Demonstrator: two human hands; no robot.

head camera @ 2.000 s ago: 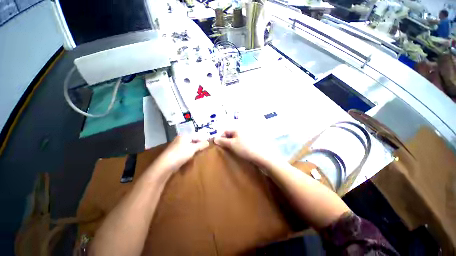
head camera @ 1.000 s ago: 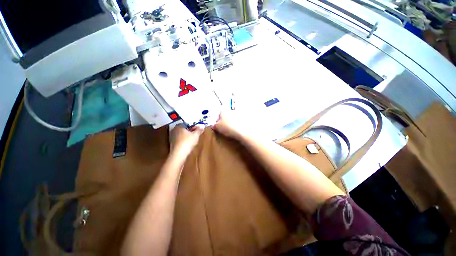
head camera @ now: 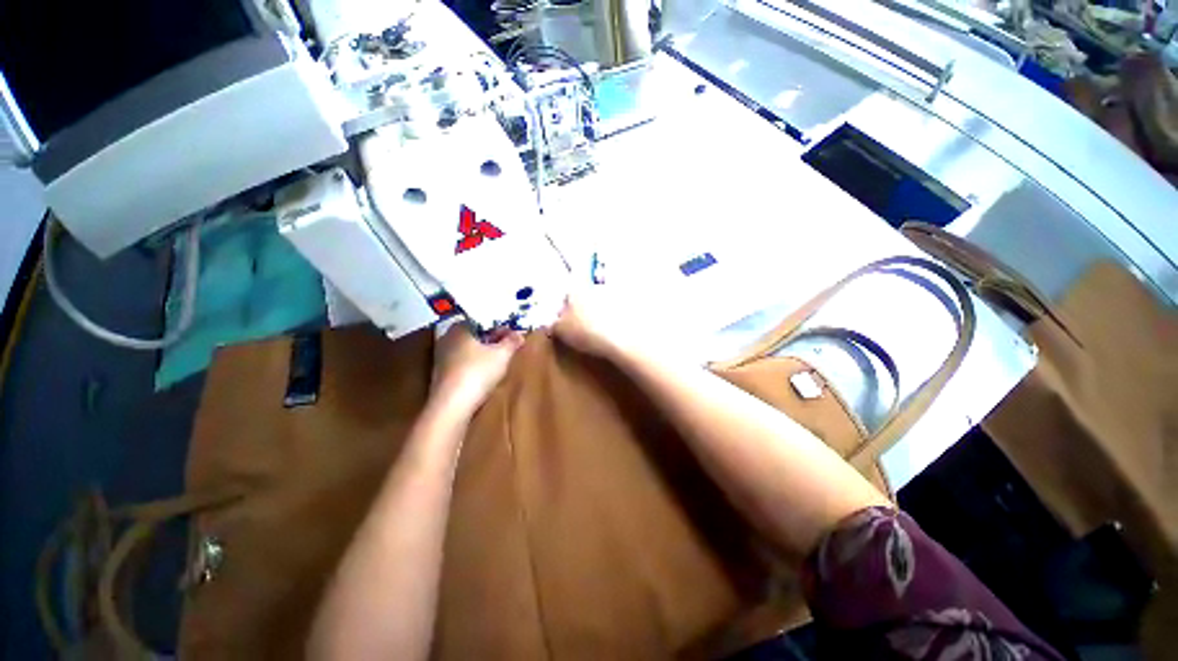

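Observation:
A large brown bag body panel hangs from the machine's front over my lap, with a vertical seam down its middle. My left hand holds its upper edge just below the white sewing machine head. My right hand holds the same edge a little to the right. The fingertips and the needle area are partly hidden under the head. A dark label lies on the brown panel at the left. Brown handles loop at the lower left beside a shiny metal piece.
A bag handle loops over the white table at the right, near a pale tag. More brown pieces hang at the far right. A black screen and teal sheet are at the left.
The view has moved closer to the machine and turned, so more of the left panel and its label shows. Both hands have stayed at the panel's edge by the needle area.

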